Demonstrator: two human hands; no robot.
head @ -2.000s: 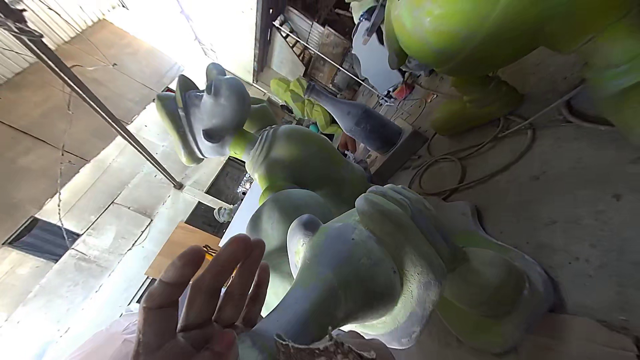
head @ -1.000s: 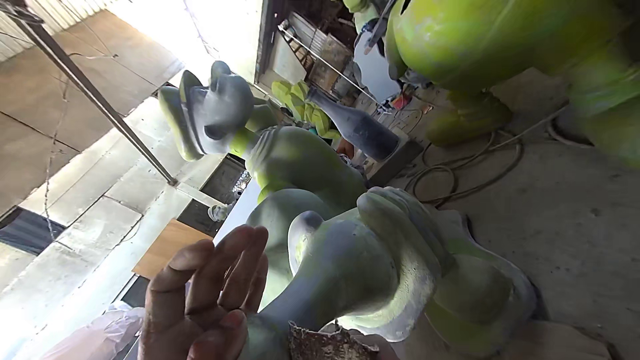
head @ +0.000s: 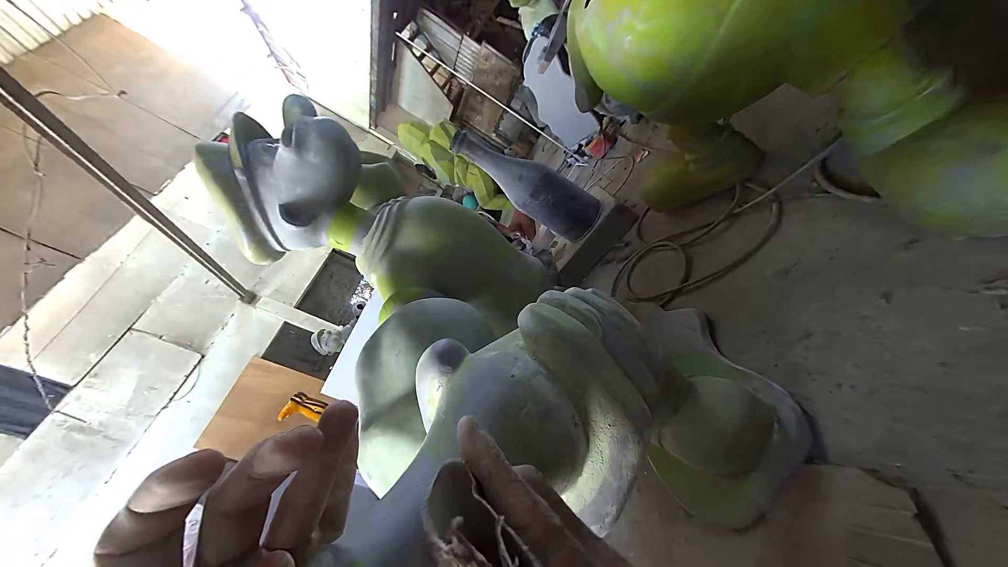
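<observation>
A large sculpted figure [head: 465,244], grey over pale green, lies sideways across the view, its rounded head at upper left. At lower left my left hand [head: 244,496] is raised beside its narrow grey part [head: 425,472], fingers apart and slightly curled, with nothing seen in them. My right hand [head: 528,504], at bottom centre, has its fingers around a curled, ragged-edged sheet [head: 465,504], perhaps worn sandpaper. This sheet is at the narrow part; whether it touches is unclear. The palm and wrist of the right hand are hidden or out of frame.
A bright green sculpture [head: 724,63] fills the upper right. A dark bottle-shaped piece [head: 535,189] stands behind the figure. A looped hose [head: 693,268] lies on the concrete floor [head: 890,339]. A yellow-handled tool [head: 303,407] rests on a brown board [head: 244,402]. A metal pole [head: 126,185] crosses the left.
The fingers of my right hand now show beside the ragged sheet, which has come further into view. My left hand stays at lower left, its fingers more spread than a second ago.
</observation>
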